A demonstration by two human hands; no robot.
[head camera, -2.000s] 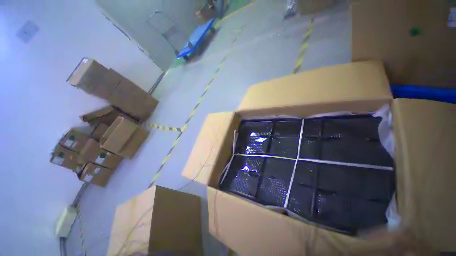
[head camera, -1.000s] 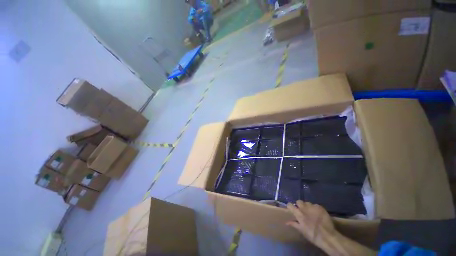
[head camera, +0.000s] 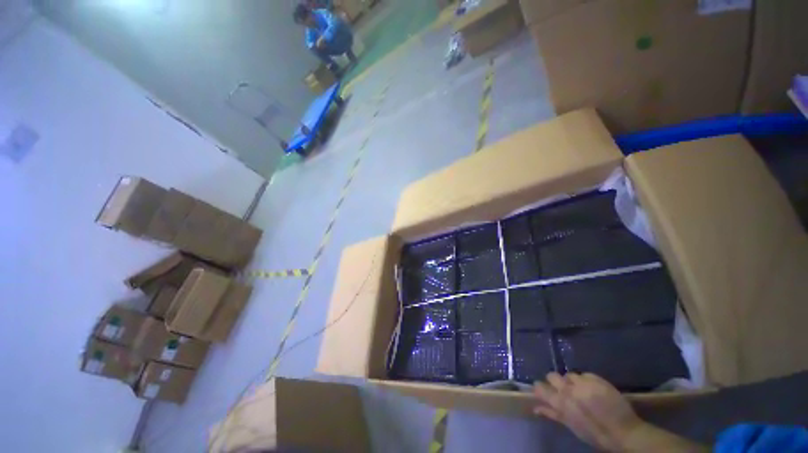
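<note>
An open brown carton (head camera: 660,403) stands in front of me with its flaps (head camera: 505,172) folded outward. Inside is a black, shiny tray stack (head camera: 585,305) divided into compartments. White strapping bands (head camera: 508,320) cross over it. White wrapping sheet (head camera: 631,212) shows around its edges. My right hand (head camera: 589,409) lies at the carton's near rim, palm down, fingers slightly bent and a little apart, fingertips by the stack's near edge. It holds nothing that I can see. A blue sleeve shows at the bottom right. My left hand is out of the picture.
Large cartons (head camera: 620,75) stand on a blue trolley (head camera: 709,131) behind the open carton. Another carton (head camera: 319,416) is at the bottom. Brown cartons (head camera: 199,226) are piled by the left wall. Farther off are an empty blue trolley (head camera: 314,119) and a crouching person (head camera: 326,37).
My right hand came clearly into view at the near rim and has since shifted slightly right and down along it. The camera view has moved; the person is now more fully in view.
</note>
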